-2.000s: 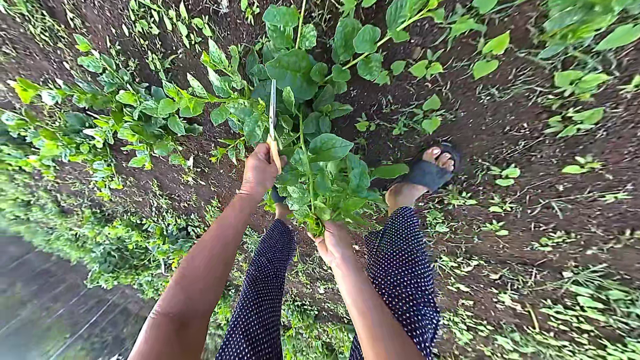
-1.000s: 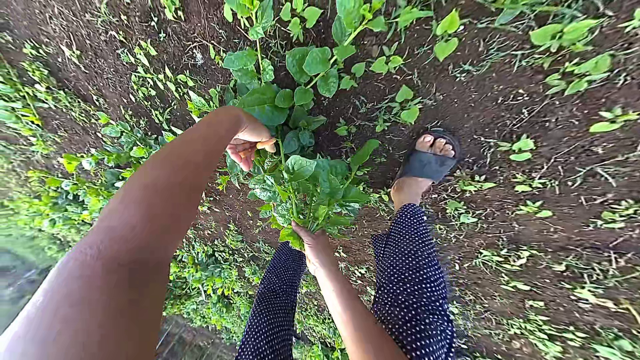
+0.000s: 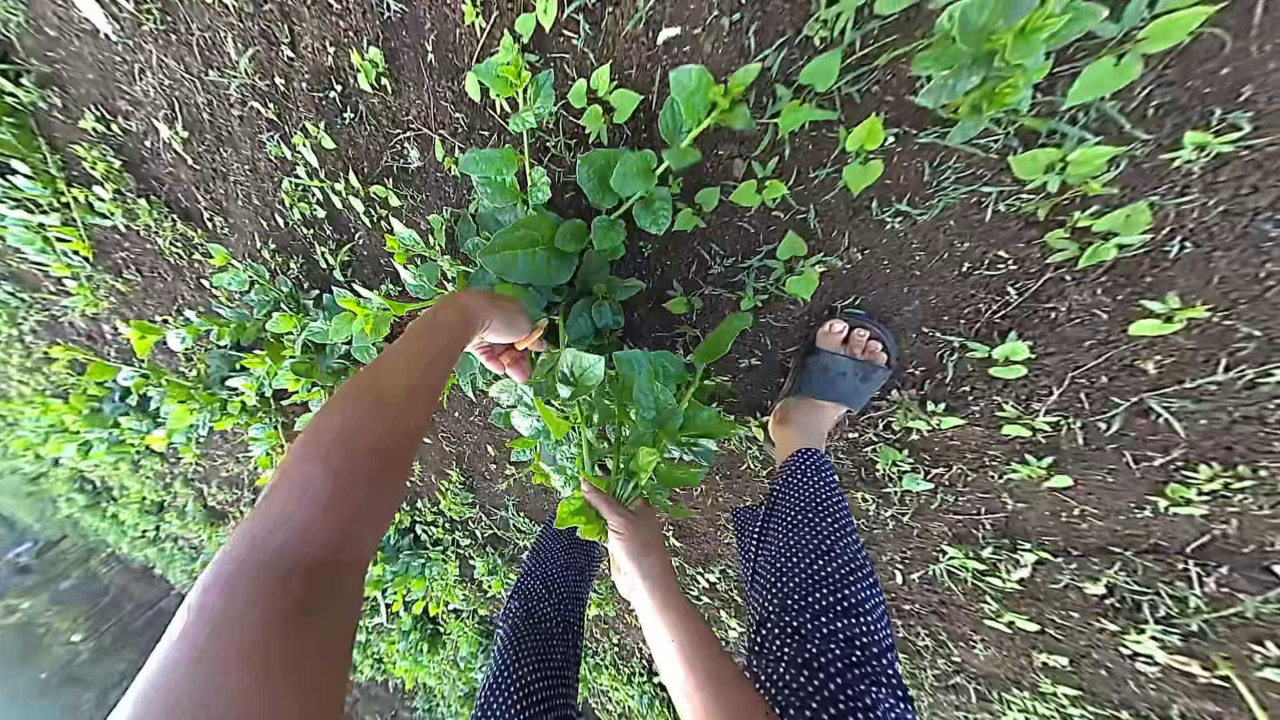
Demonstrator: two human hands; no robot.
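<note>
My left hand (image 3: 500,328) is at the base of a broad-leaved green plant (image 3: 530,252), closed around the orange handles of scissors (image 3: 531,336). The blades are hidden by the hand and foliage. Lower and to the right, my right hand (image 3: 628,525) grips a bunch of cut leafy stems (image 3: 640,410) near their lower ends. The leaves of that bunch fan upward and come close to the fingers of my left hand.
My right foot in a dark sandal (image 3: 855,370) stands on brown soil (image 3: 950,290) at the right. Small seedlings (image 3: 1010,355) and weeds grow around it. Dense leafy plants (image 3: 200,400) spread along the left side, behind my left forearm.
Two seconds ago the scissors' long blade showed, pointing up; now it is hidden. My left hand has turned over and bent down toward the plant. My right hand still holds the bunch.
</note>
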